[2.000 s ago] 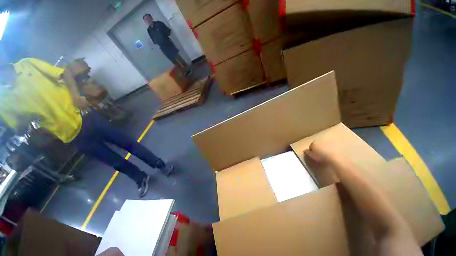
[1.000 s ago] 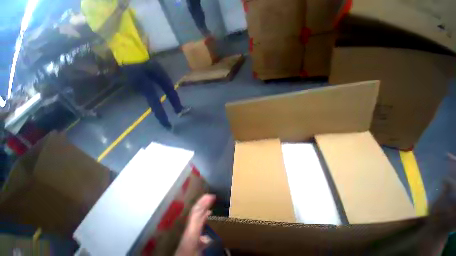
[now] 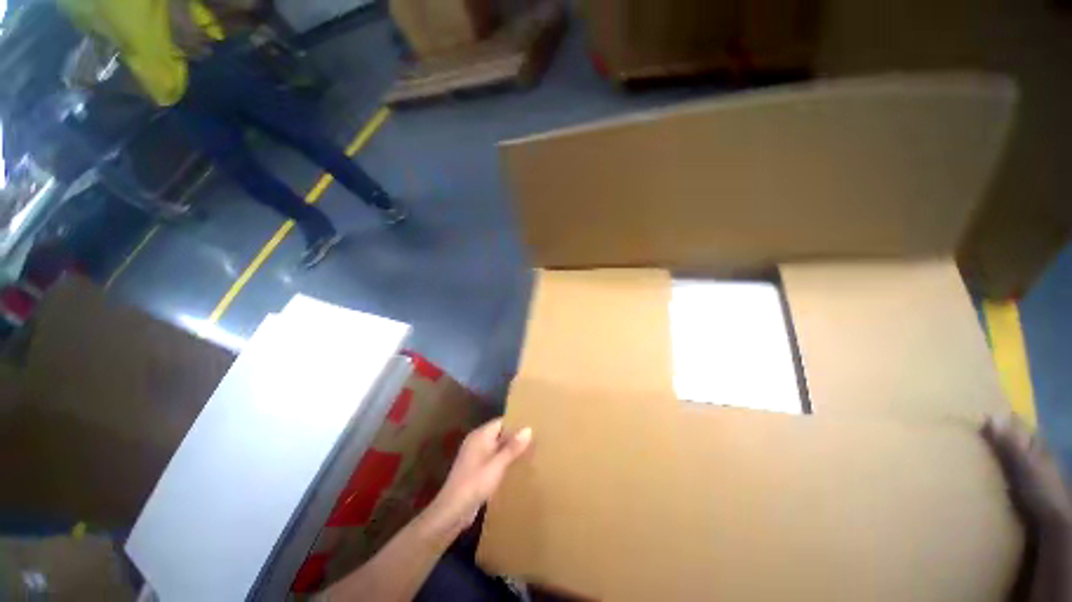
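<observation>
The large brown carton (image 3: 602, 341) stands before me. Its two side flaps are folded inward, and a white sheet (image 3: 736, 345) shows in the gap between them. The far flap (image 3: 752, 176) stands up. The near flap (image 3: 752, 506) is tilted inward over the near part. My left hand (image 3: 488, 461) grips the near flap's left edge, thumb on top. My right hand (image 3: 1025, 459), dark and blurred, is at the near flap's right edge, partly cut off by the picture's rim.
At left, white sheets (image 3: 265, 435) are stacked on a red-taped support carton (image 3: 394, 447). An open brown box (image 3: 118, 400) is further left. A person in yellow (image 3: 253, 129) stands beyond, near a yellow floor line. A pallet (image 3: 470, 73) and more cartons (image 3: 694, 41) are behind.
The near flap has come up and inward, with both hands now at its side edges. The right side flap lies folded in, unlike the first frame. The view has tilted downward.
</observation>
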